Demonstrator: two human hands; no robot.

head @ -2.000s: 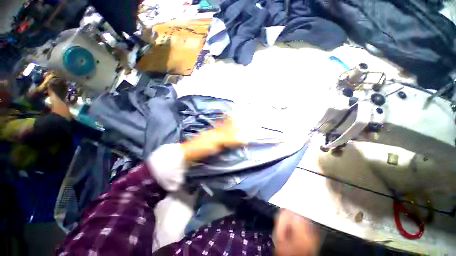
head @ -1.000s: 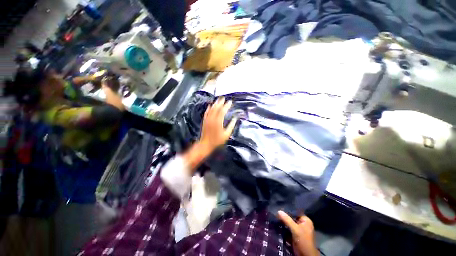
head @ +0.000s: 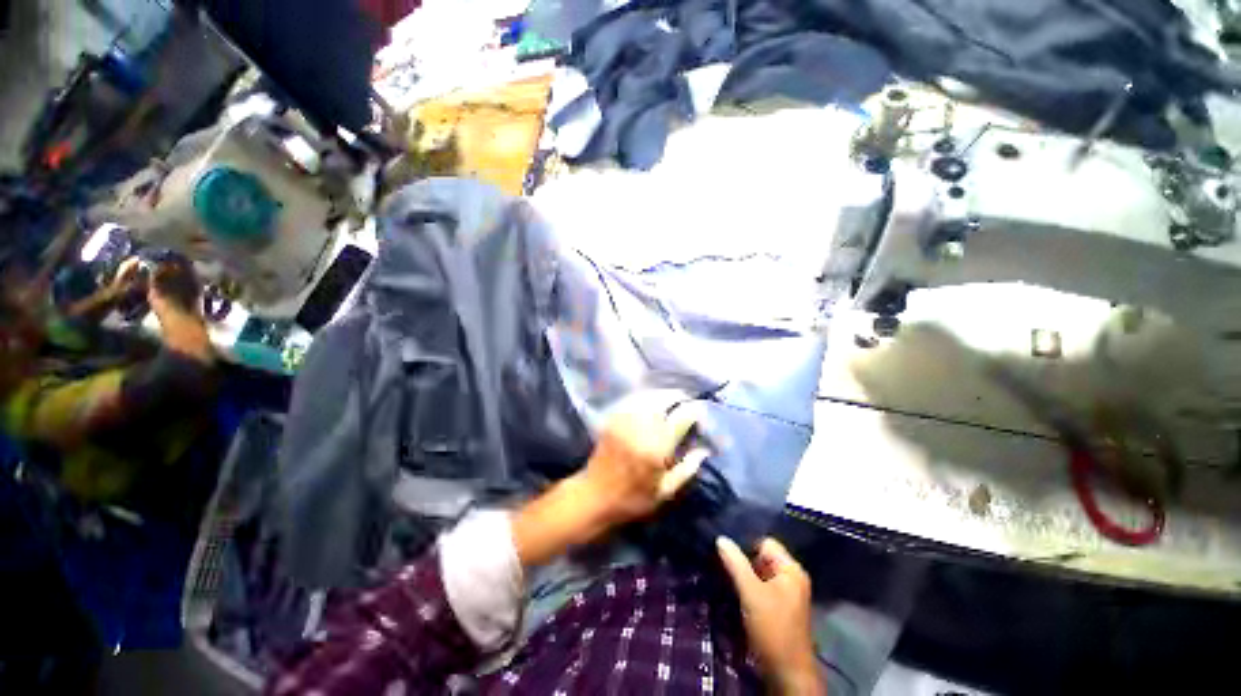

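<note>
The blue-grey garment [head: 463,326] lies over the left part of the white machine table and hangs down to my lap; it looks pale under the lamp. My left hand [head: 647,460] holds a bunched dark part of it near the table's front edge. My right hand [head: 772,592] is just below and to the right, its thumb and fingertips at the dark cloth by my lap; whether they pinch it I cannot tell. The sewing machine [head: 1034,204] stands at the right, its head beside the garment's right edge.
Scissors with a red handle [head: 1116,503] lie on the table at right. Dark cloth pieces [head: 803,68] are heaped at the far side. A brown board [head: 490,129] is at upper left. A pale basket [head: 211,558] stands lower left. Another person [head: 116,394] works at a machine with a teal wheel [head: 234,204].
My left hand has moved from flat on the cloth towards my right hand and now grips cloth. The garment's dark part now spreads upright and wide at the left. The view has shifted.
</note>
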